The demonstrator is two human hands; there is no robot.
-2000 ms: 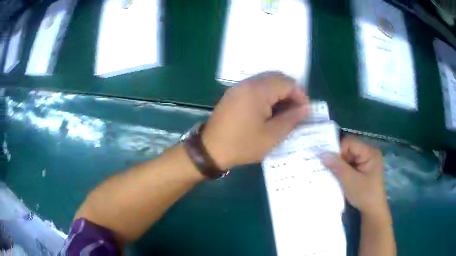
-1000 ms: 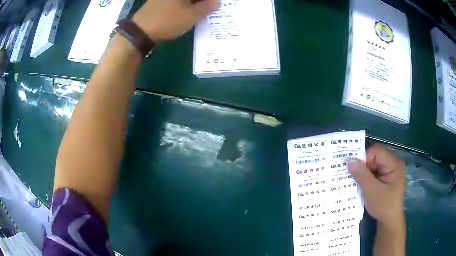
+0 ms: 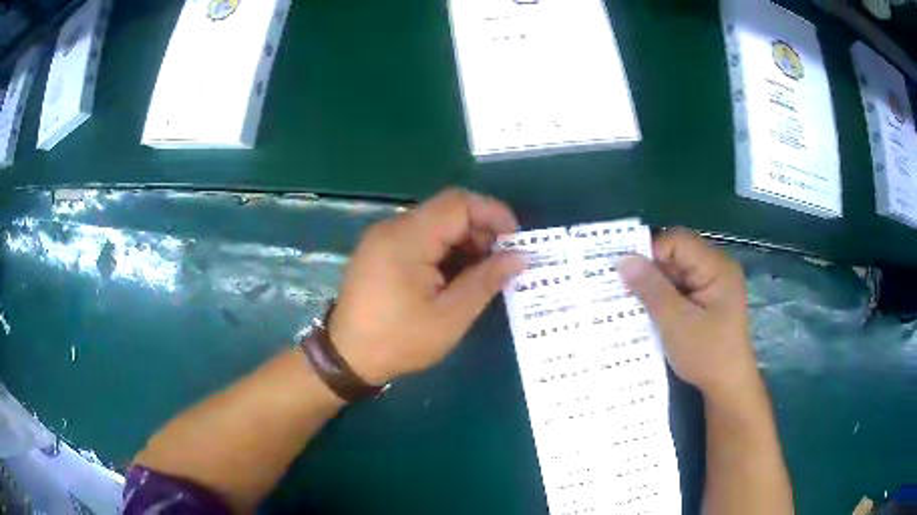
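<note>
A long white label sheet (image 3: 593,372) with two columns of small printed labels hangs down over the green bench. My right hand (image 3: 694,312) grips its upper right edge, thumb on top. My left hand (image 3: 427,287), with a brown wristband, has thumb and index finger closed on the sheet's upper left corner. Whether a label is lifted there cannot be told. The nearest white product box (image 3: 548,86) lies beyond the sheet, touched by neither hand.
More white boxes stand spaced along the dark green conveyor belt (image 3: 362,91), at left and right. The worn green bench (image 3: 201,332) with its chipped edge runs along the near side. White material (image 3: 50,463) shows at the lower left.
My left hand has come back from the box at the upper left to the sheet's top left corner. The sheet and my right hand have shifted left and up in view.
</note>
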